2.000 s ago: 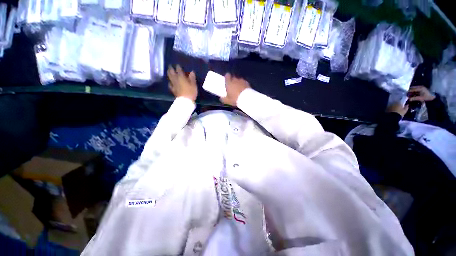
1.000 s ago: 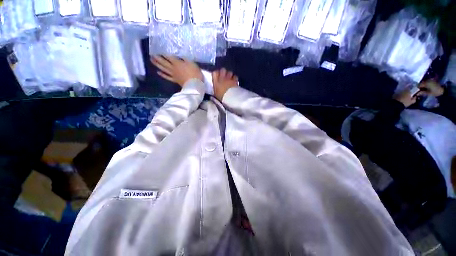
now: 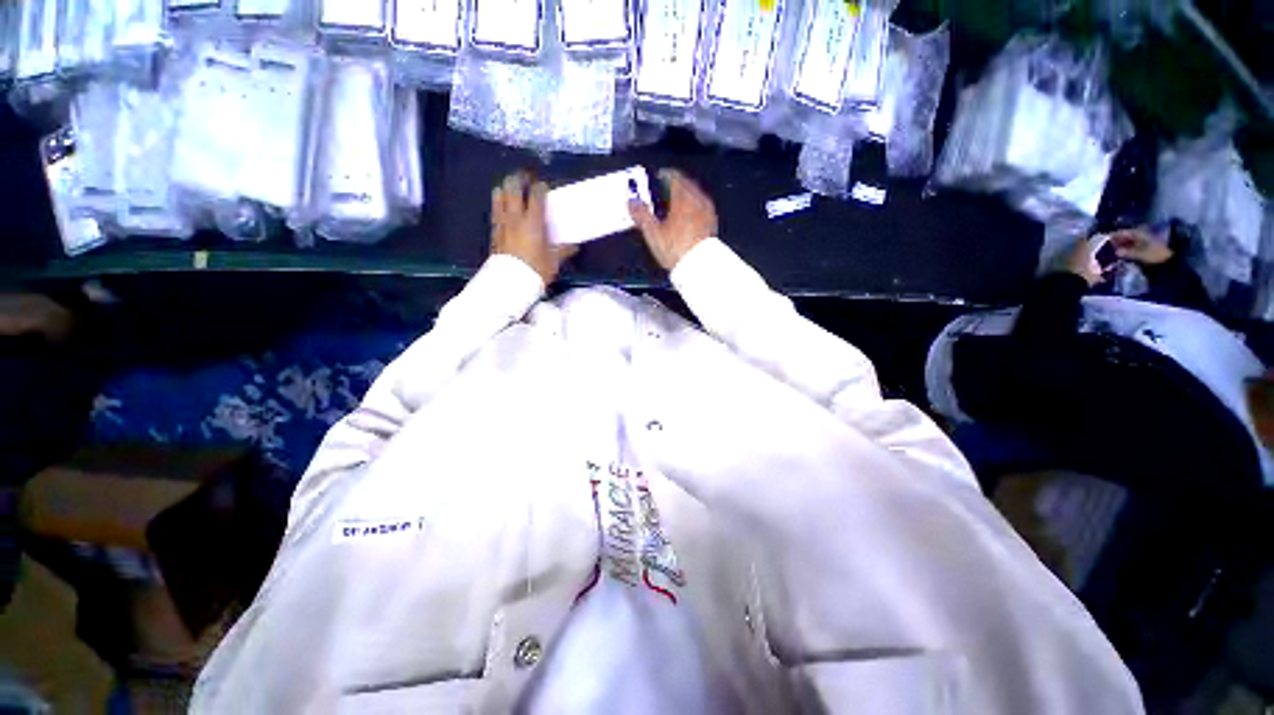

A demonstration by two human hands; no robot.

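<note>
A plain white case (image 3: pixel 592 207) with small dark camera slots at its right end lies sideways between my hands, over the black bench (image 3: pixel 755 259). My left hand (image 3: pixel 524 226) holds its left end. My right hand (image 3: pixel 681 219) holds its right end near the dark slots, with the thumb on the case. Both hands are bare and fully in view.
Bagged cases (image 3: pixel 671 49) overlap in a long row behind my hands. Stacked bagged cases (image 3: pixel 349 147) lie to the left. Small white slips (image 3: pixel 789 205) lie to the right. Another person (image 3: pixel 1104 349) works at far right. Cardboard cartons (image 3: pixel 133 510) stand below left.
The white case, mostly covered by my hands one second ago, now shows whole and sideways. My hands have moved apart to its two ends. The view has shifted a little.
</note>
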